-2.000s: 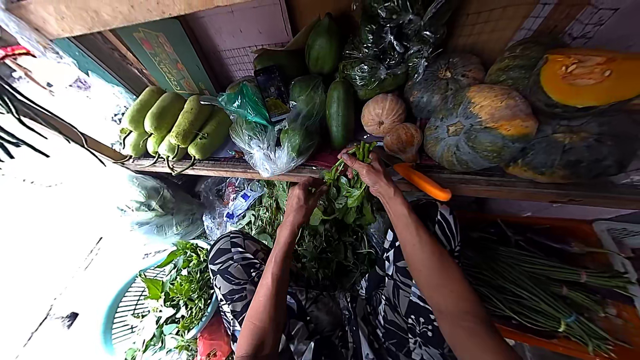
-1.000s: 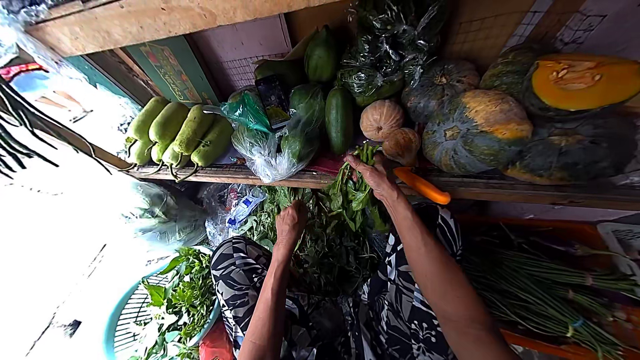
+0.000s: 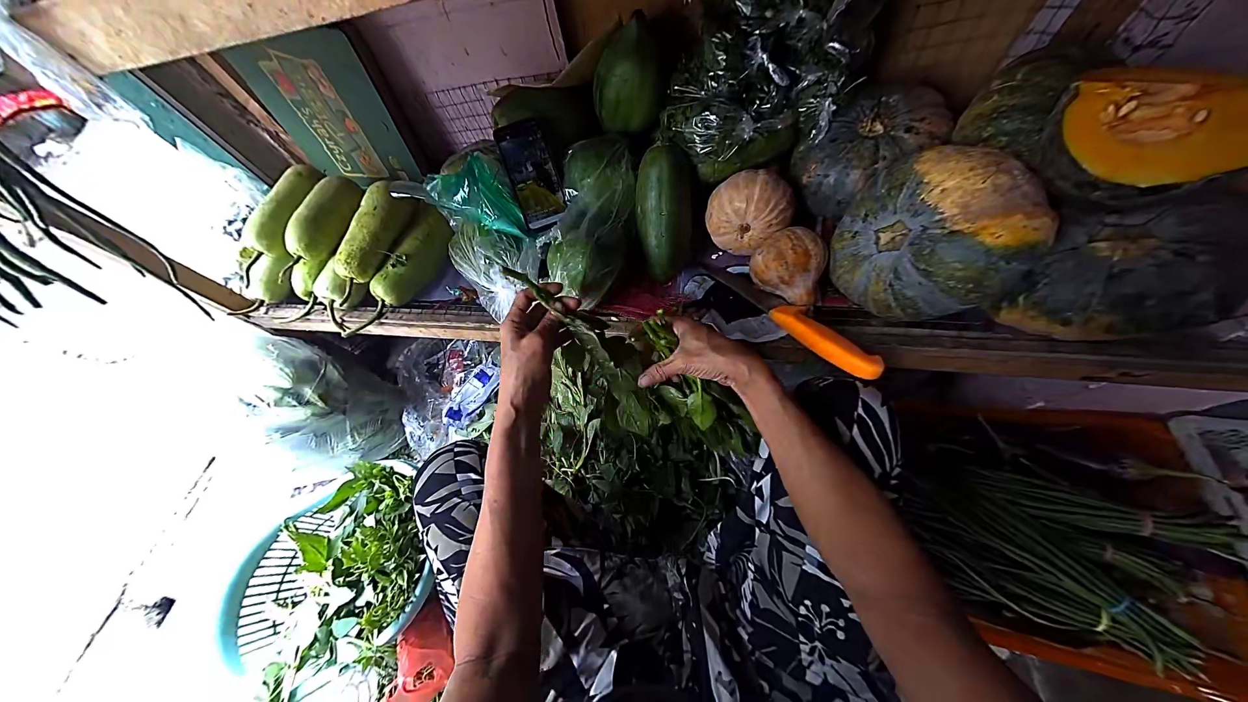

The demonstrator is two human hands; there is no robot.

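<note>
My left hand (image 3: 531, 336) grips a leafy green stem (image 3: 536, 291) whose cut end points up and left, in front of the shelf edge. To its right, my right hand (image 3: 700, 353) is closed around a bunch of leafy stems (image 3: 663, 336). Below both hands a heap of leafy greens (image 3: 624, 439) lies between the knees. Just right of my right hand, a knife with an orange handle (image 3: 827, 343) rests on the shelf, its handle jutting over the edge; its blade is partly hidden.
The wooden shelf (image 3: 975, 349) holds light green gourds (image 3: 375, 234), green papayas (image 3: 665, 210), a phone (image 3: 531, 175) and pumpkins (image 3: 936, 234). A turquoise basket (image 3: 234, 604) with greens stands lower left. Bundled long green stalks (image 3: 1053, 546) lie in an orange crate lower right.
My left hand has moved up to the shelf edge and now holds a stem; one second ago it was lower, beside the heap. My right hand remains near the shelf with its bunch.
</note>
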